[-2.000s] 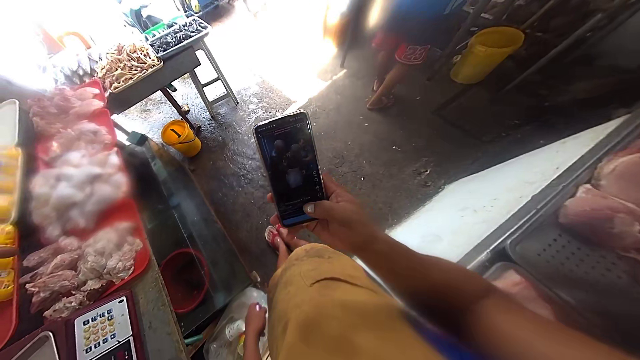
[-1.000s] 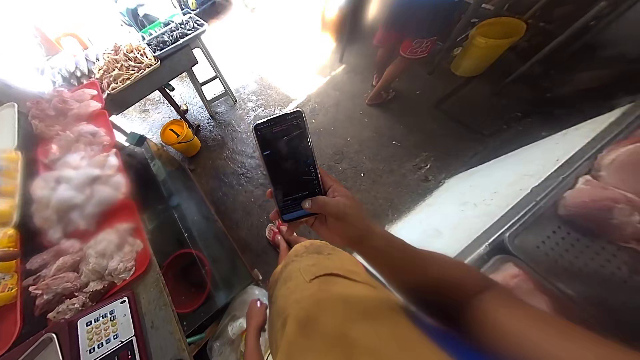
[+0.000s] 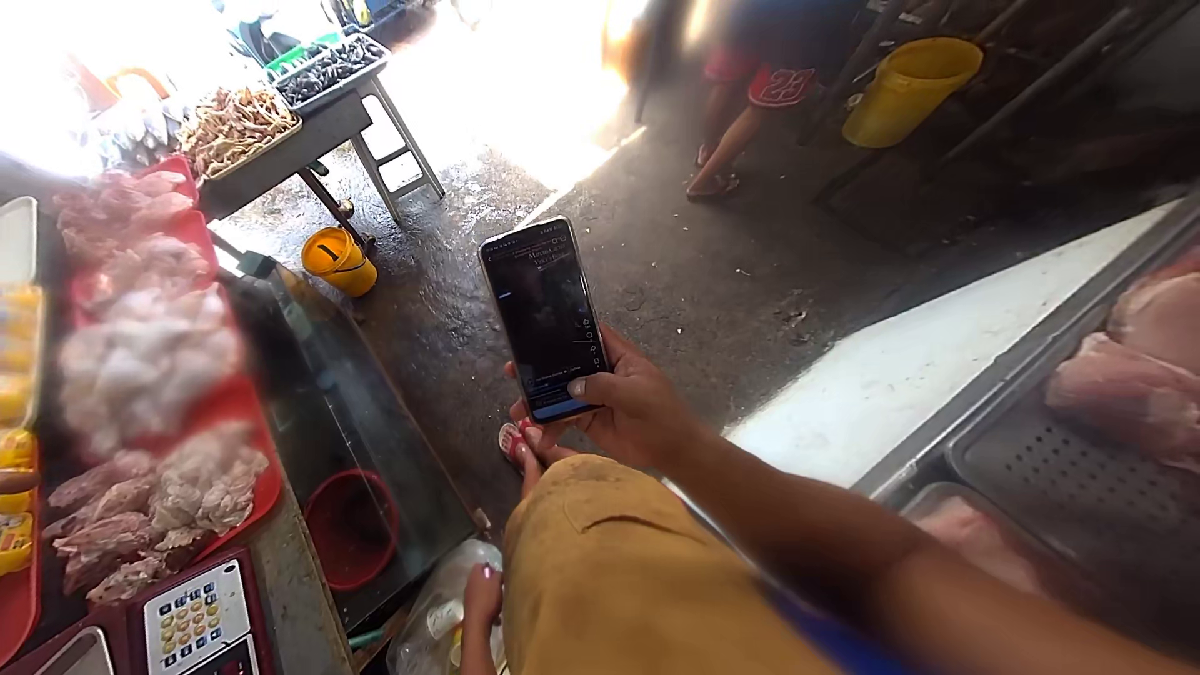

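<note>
My right hand (image 3: 637,398) holds a smartphone (image 3: 544,319) upright and slightly tilted in the middle of the head view. Its thumb lies on the lower part of the mostly dark screen, and the fingers wrap behind the case. Below the phone, a foot in a red sandal (image 3: 513,442) shows past a knee in mustard-coloured cloth (image 3: 609,544). My left hand is not in view. A small limb with a painted nail (image 3: 483,592) is beside the knee, over a clear plastic bag (image 3: 436,609); whose it is I cannot tell.
Raw chicken pieces (image 3: 141,356) lie on red trays at left, beside a scale with a keypad (image 3: 197,619). A red bucket (image 3: 352,530) and yellow bucket (image 3: 339,262) stand lower. Raw meat (image 3: 1125,394) lies in trays at right. A person (image 3: 741,122) stands beyond, near a yellow pail (image 3: 909,94).
The picture on the phone screen has changed and is darker now. My right hand keeps its hold on the phone in nearly the same place.
</note>
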